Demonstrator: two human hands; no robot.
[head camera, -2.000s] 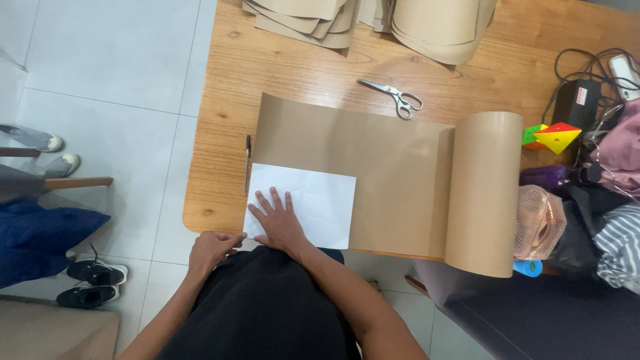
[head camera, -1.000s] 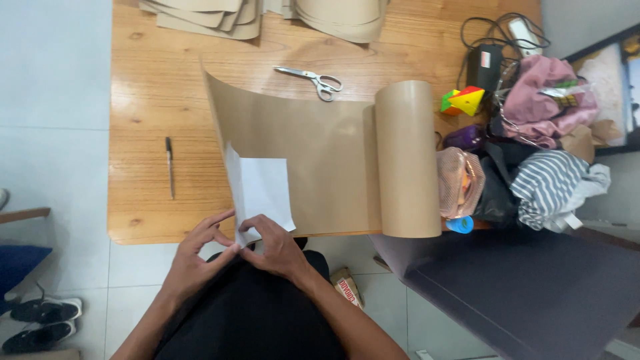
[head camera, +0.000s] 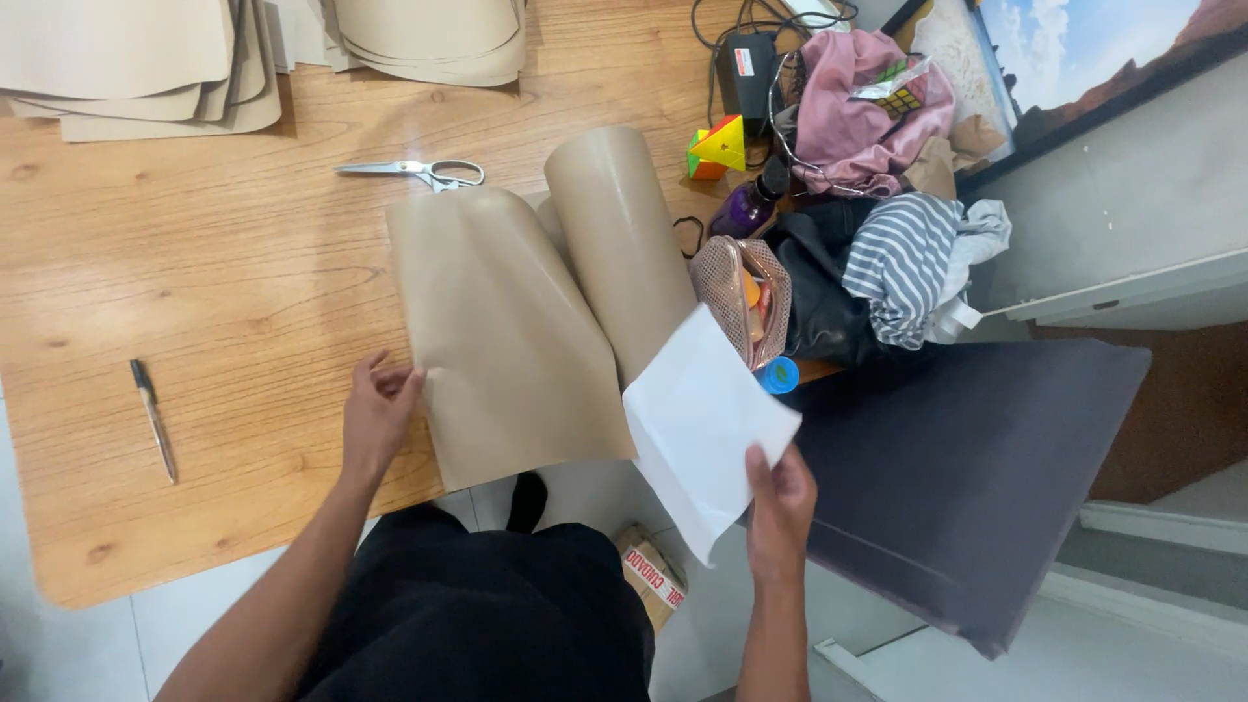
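Observation:
My left hand (head camera: 382, 414) has its fingertips at the left edge of a sheet of brown kraft paper (head camera: 497, 341), which curls back toward its roll (head camera: 624, 234). In my right hand (head camera: 782, 497) is a creased white sheet of paper (head camera: 704, 429), pinched at its right corner between thumb and fingers. The white sheet hangs in front of the roll's lower end, partly past the table edge. Steel scissors (head camera: 421, 173) lie above the brown sheet, and a pen (head camera: 154, 419) rests on the wood at the left.
Stacks of cut brown paper (head camera: 127, 58) lie at the table's far edge. To the right are a colourful puzzle (head camera: 717, 148), a purple bottle (head camera: 748, 203), a mesh pouch (head camera: 746, 292), a striped cloth (head camera: 902, 258) and a blue lid (head camera: 778, 375). A dark padded surface (head camera: 955, 478) adjoins the table.
The white sheet has been lifted off the brown paper and moved right in my right hand. My left hand has gone to the brown paper's left edge, which now folds back toward the roll.

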